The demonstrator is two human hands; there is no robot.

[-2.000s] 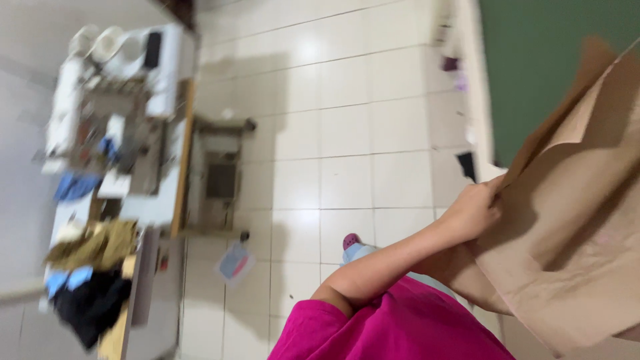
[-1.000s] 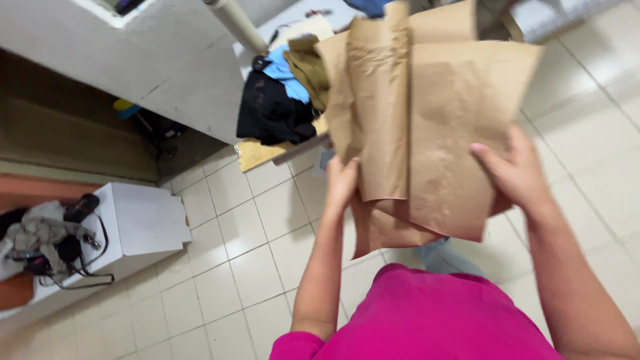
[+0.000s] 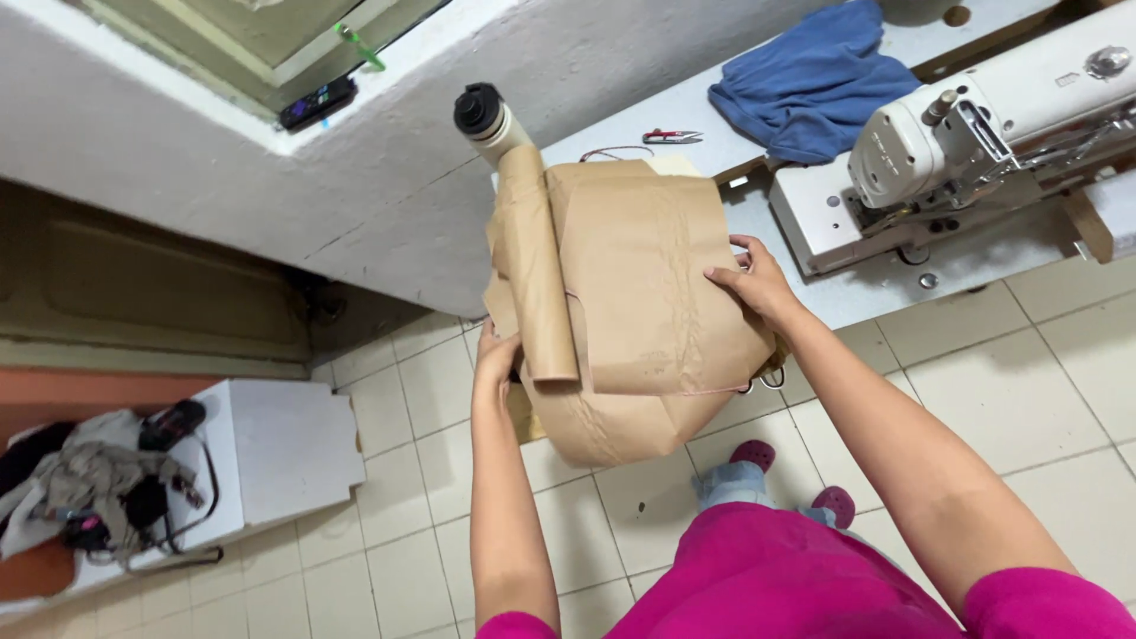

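Several sheets of brown kraft paper [image 3: 657, 284] lie at the near end of the sewing table, one of them curled into a roll [image 3: 535, 275] along the left side. My left hand [image 3: 497, 355] grips the left edge of the paper, its fingertips partly hidden behind it. On the right edge is my right hand [image 3: 754, 280], thumb on top and fingers around the side. Dark cloth and scissor-like handles [image 3: 772, 380] show a little from under the paper at the lower right.
A white sewing machine [image 3: 941, 142], blue cloth [image 3: 812, 80] and red thread snips [image 3: 672, 137] are on the table [image 3: 612, 129]. A black-capped bottle [image 3: 484, 120] stands by the wall. At left, clothes [image 3: 124, 479] lie on a white surface [image 3: 284, 453].
The view has swung round to the sewing table. The paper, held in one visible hand two seconds ago and raised in both a second ago, is now over the table's end.
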